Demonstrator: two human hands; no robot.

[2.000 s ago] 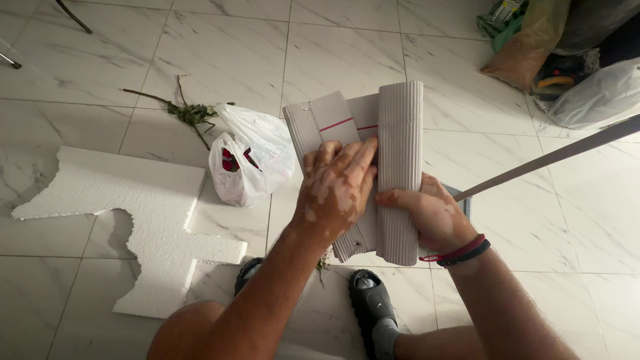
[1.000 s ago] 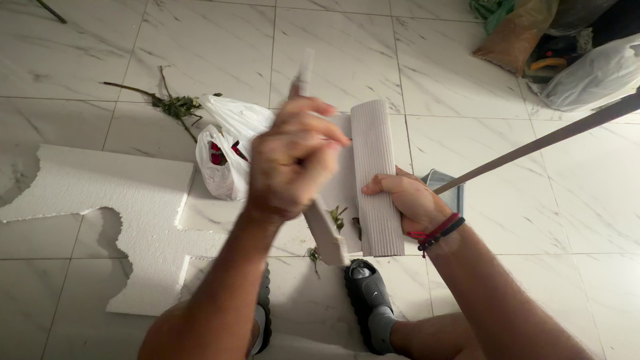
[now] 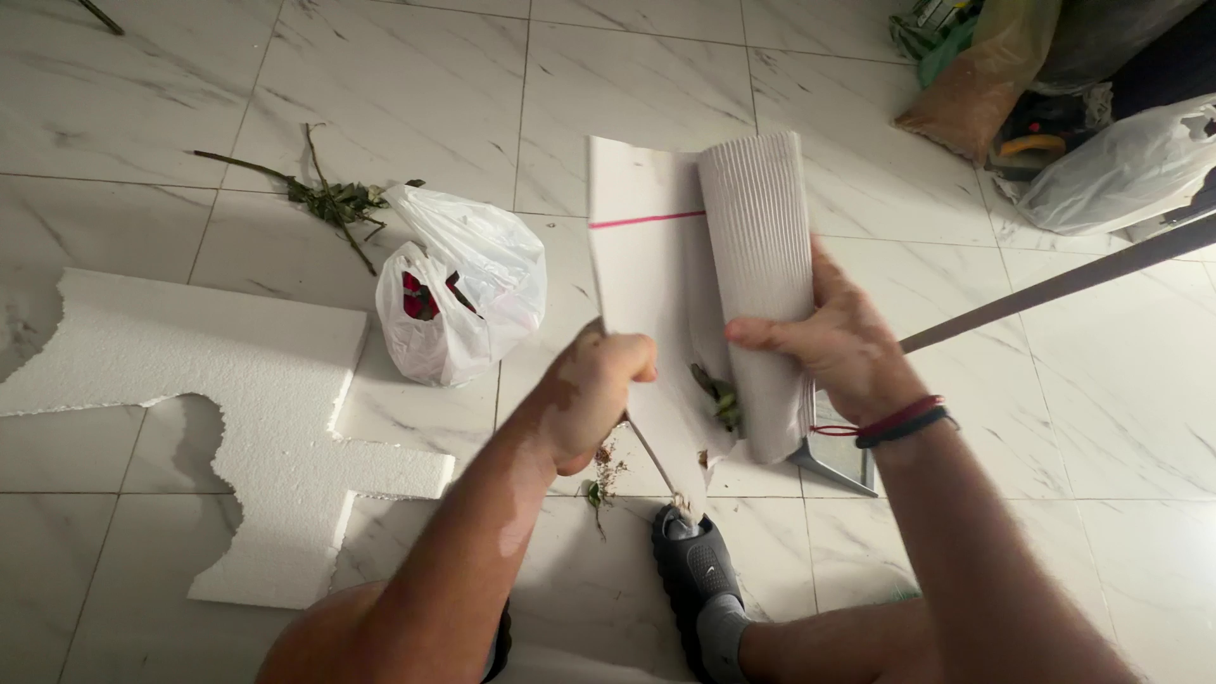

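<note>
My right hand [image 3: 836, 332] grips a roll of ribbed whitish corrugated cardboard [image 3: 760, 285], thumb on its front. To its left hangs the unrolled part, a smooth pale sheet [image 3: 651, 266] with a red line across it. My left hand [image 3: 598, 389] is closed on the left edge of this sheet; a thin strip or stem runs down from that fist, and its nature is unclear. Green leaves [image 3: 717, 394] lie against the sheet's lower part near the roll. The sheet's ragged lower end hangs by my foot.
A white plastic bag [image 3: 465, 285] with red petals stands on the tiled floor beside cut leafy stems [image 3: 337, 199]. Broken white polystyrene foam [image 3: 275, 380] lies at left. A dustpan [image 3: 841, 456] is behind my right hand, with a long pole [image 3: 1054, 285] above it. Several bags [image 3: 1121, 171] fill the upper right.
My left hand has moved down from the raised position of a second ago to the sheet's left edge. My right hand keeps hold of the roll.
</note>
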